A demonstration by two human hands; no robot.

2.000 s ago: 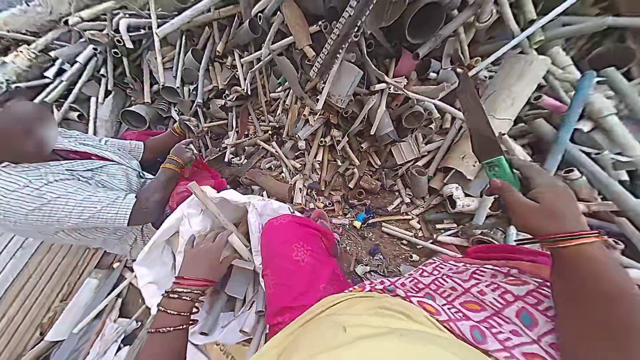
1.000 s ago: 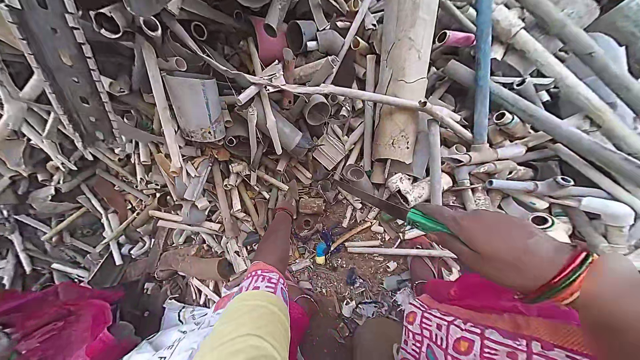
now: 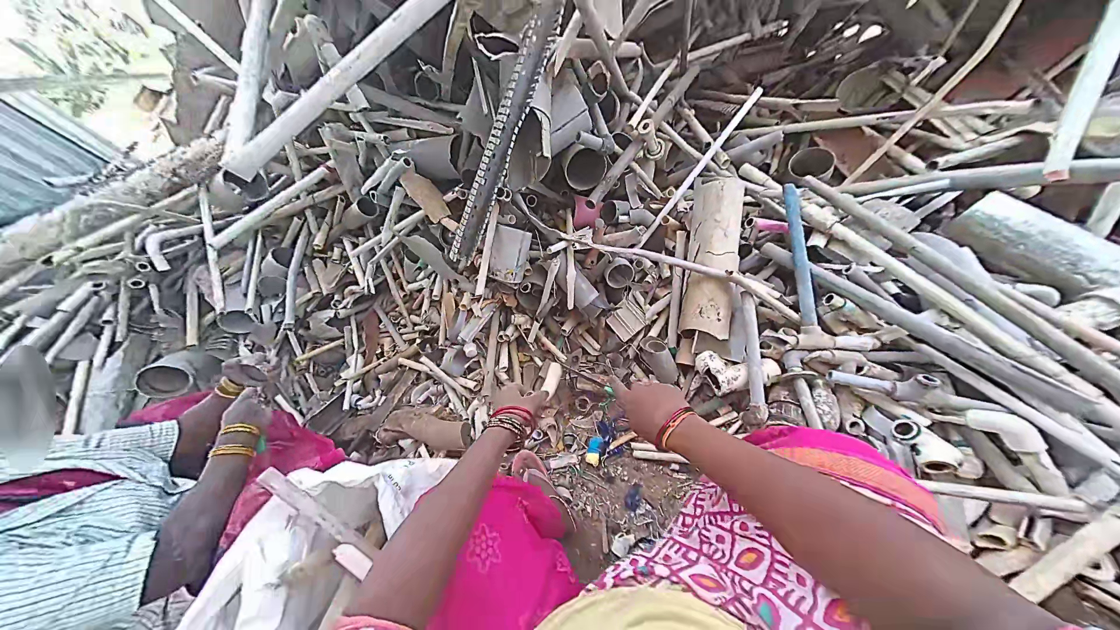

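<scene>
My right hand (image 3: 647, 407) is closed on the green handle (image 3: 610, 392) of a long-bladed knife or saw, whose dark blade (image 3: 584, 376) points left, low over the scrap. My left hand (image 3: 518, 404) is at the near edge of the heap, just left of the blade, with its fingers at a short pale pipe piece (image 3: 551, 378); whether they grip it is unclear. Around both hands lie cut plastic pipes and fittings. A white sack (image 3: 254, 569) holding pipe pieces lies to the left of my left arm.
A person's hands (image 3: 248, 407) with yellow bangles are at the left. A slotted dark metal bar (image 3: 503, 140) leans on the heap. A wide split pipe (image 3: 710, 262), a blue pipe (image 3: 800, 254) and long grey pipes lie at the right. A blue and yellow scrap (image 3: 595, 448) is on the ground.
My left hand has moved from the white sack to the heap. My right hand has brought the raised blade down in front of me, near my left hand. The view has shifted.
</scene>
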